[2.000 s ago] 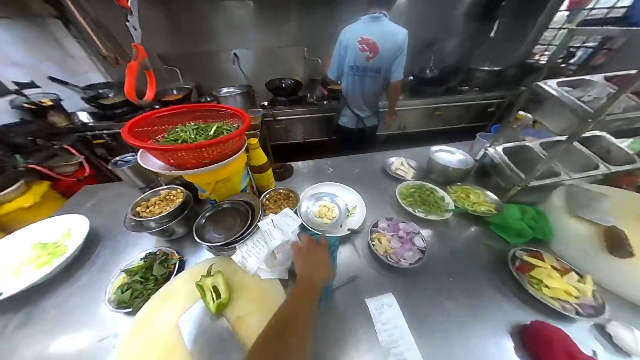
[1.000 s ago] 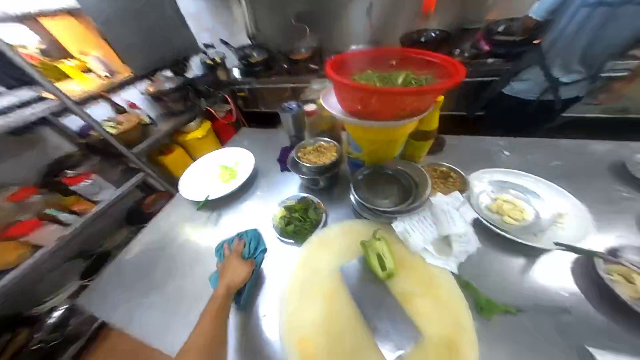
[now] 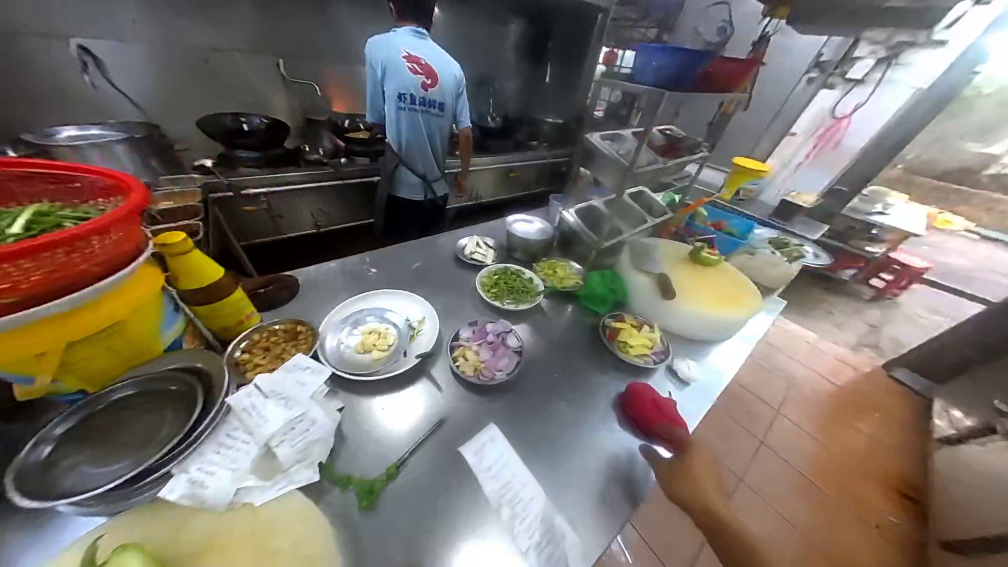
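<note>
My right hand [image 3: 683, 466] reaches in from the lower right, with its thumb apart on the left. Its fingertips are at the near end of a crumpled red cloth [image 3: 652, 411] by the steel table's edge; blur hides how firmly they touch. Just beyond the cloth lie a small white item [image 3: 683, 369] and a steel plate of cut yellow and red vegetables [image 3: 635, 340]. Left of these is a bowl of sliced purple onion and pale pieces [image 3: 486, 351]. A long paper slip with writing [image 3: 516, 492] lies nearer me. My left hand is out of view.
At left stand a red basket of green vegetables [image 3: 59, 220], a yellow bottle [image 3: 206, 285], steel pans [image 3: 110, 441] and crumpled paper slips [image 3: 272, 429]. A cleaver [image 3: 647, 257] rests on the far round board [image 3: 713, 295]. A person [image 3: 417, 118] stands at the stoves behind.
The view has swung right. A second ago my left hand lay on a blue cloth at the table's left; both are out of view now, and my right hand has appeared by the red cloth.
</note>
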